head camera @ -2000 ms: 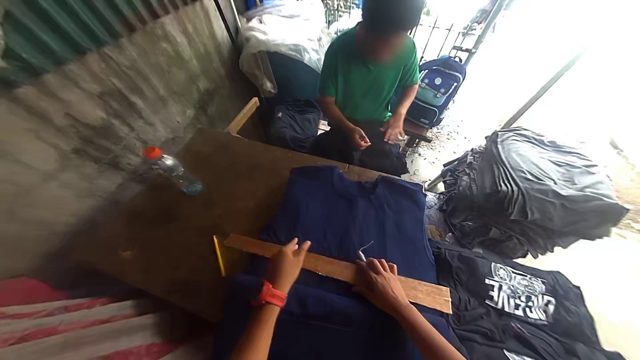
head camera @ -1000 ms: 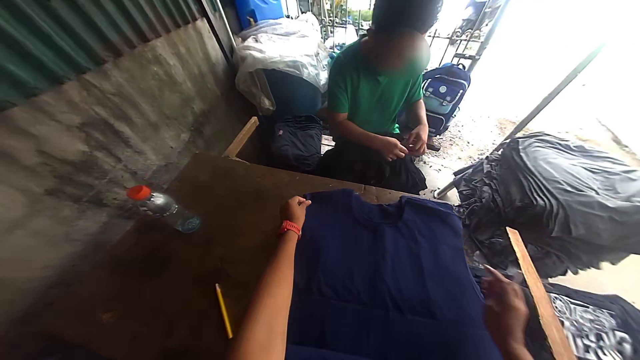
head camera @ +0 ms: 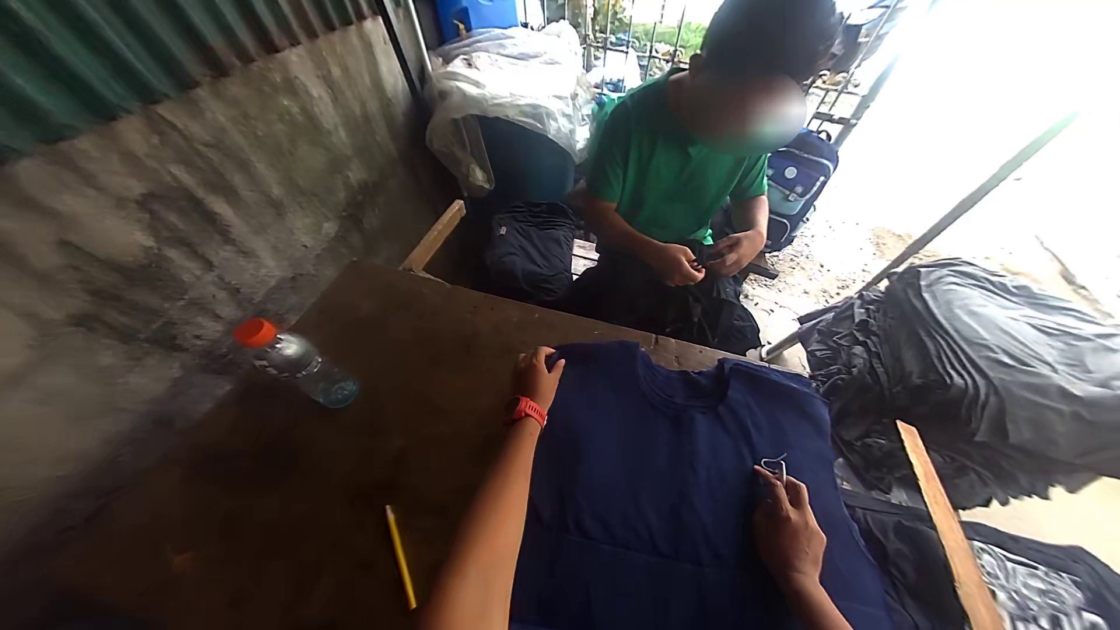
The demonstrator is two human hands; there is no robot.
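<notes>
A navy blue fabric shirt lies spread on the dark wooden table, its neckline toward the far edge. My left hand, with a red watch on the wrist, is on the shirt's far left corner; whether its fingers pinch the cloth cannot be told. My right hand rests over the right part of the shirt, holding a small white tool with a thin thread-like loop at its tip. A wooden strip lies to the right of the shirt, on dark printed fabric. A yellow pencil lies left of my left forearm.
A clear bottle with an orange cap lies on the table near the concrete wall. Across the table sits a person in a green shirt, handling dark cloth. Piled grey and black fabric stands at the right, beside a metal pole.
The wooden strip, earlier across the shirt under both hands, is now at the right. My left hand has moved to the shirt's far left corner. My right hand has come back over the shirt.
</notes>
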